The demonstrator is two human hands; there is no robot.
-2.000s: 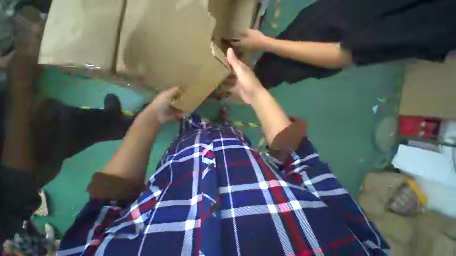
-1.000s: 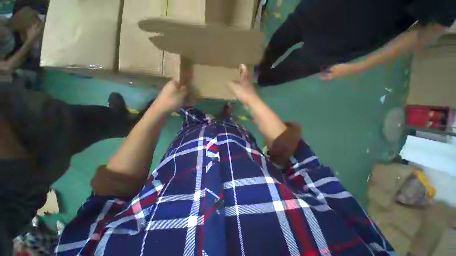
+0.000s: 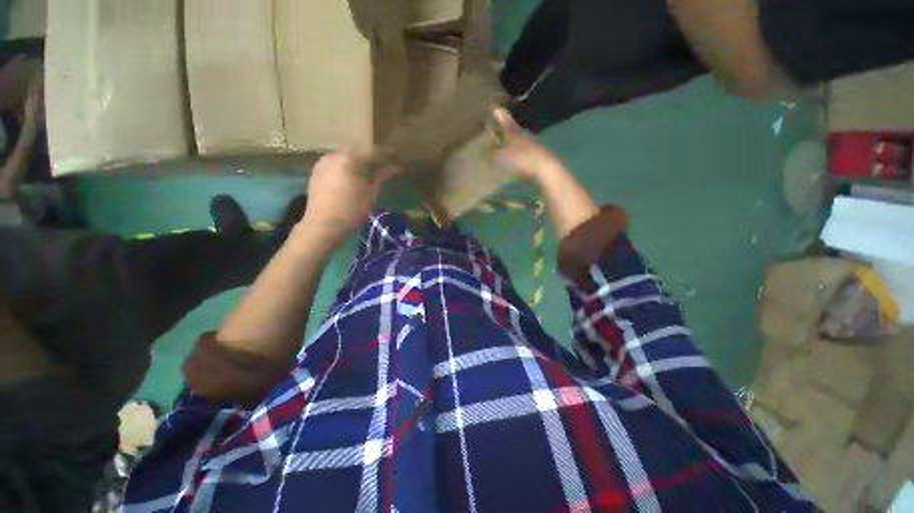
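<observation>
A part-folded box of brown cardboard is held tilted in front of my waist, blurred by motion. My left hand is closed on its left side, with the thumb towards the box. My right hand holds its right side, with the thumb up along the edge. The box's far part overlaps the cartons behind it, so its exact shape and folds cannot be told. Most of my fingers are hidden behind the cardboard.
Large closed cartons stand side by side at the upper left. An open carton is at their right end. People in dark clothes are at the left and upper right. A red box and crumpled brown material lie at the right.
The blank was raised and turned flat towards me, with its wavy flap standing; now it is tilted and lower at the right. The view has shifted, and the other person's arm at upper right has moved.
</observation>
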